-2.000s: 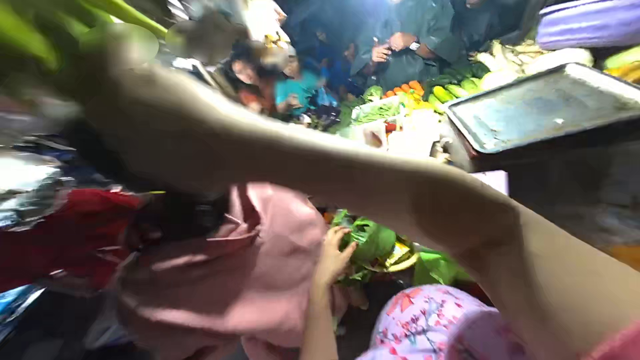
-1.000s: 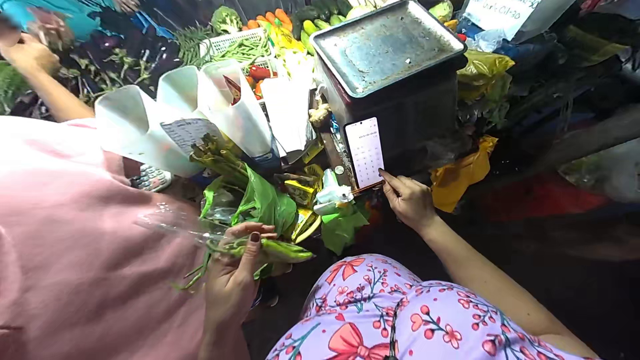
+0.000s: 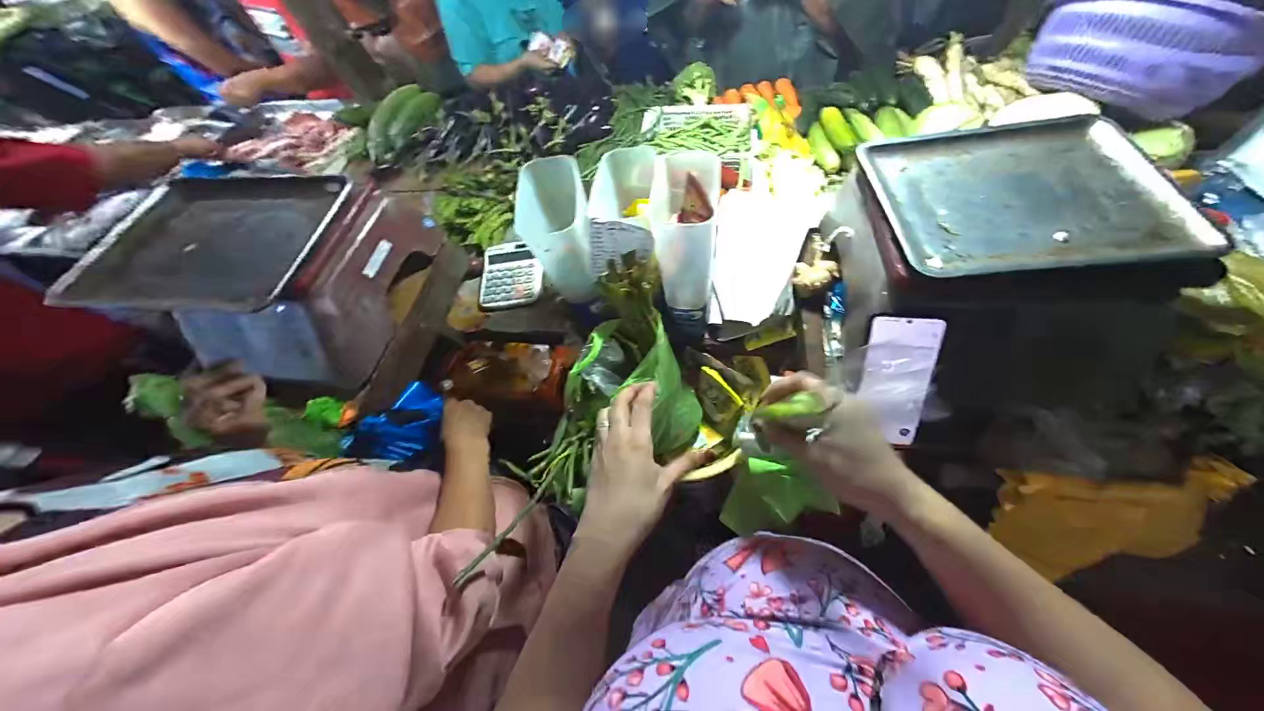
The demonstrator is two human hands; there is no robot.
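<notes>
My left hand (image 3: 632, 454) lies against a bundle of leafy greens (image 3: 671, 400) with long thin stems; whether its fingers grip the leaves I cannot tell. My right hand (image 3: 839, 444), blurred, holds a green vegetable (image 3: 793, 406), perhaps a chili or okra, with clear plastic around it. A smartphone (image 3: 904, 380) leans against the dark scale base just beyond that hand. Below the hands hangs a green plastic bag (image 3: 775, 494). Yellow and black packets (image 3: 729, 390) lie between my hands.
Metal scale trays stand at right (image 3: 1047, 197) and left (image 3: 202, 242). Ahead are plastic containers (image 3: 553, 222), a calculator (image 3: 512, 276), green beans (image 3: 706, 133) and cucumbers (image 3: 834, 133). A person in pink sits close at left; other people stand across the stall. A yellow bag (image 3: 1096, 513) lies at right.
My right hand has moved left from the phone and now holds the green vegetable, which was in my left hand a second ago. My left hand now rests at the leafy greens.
</notes>
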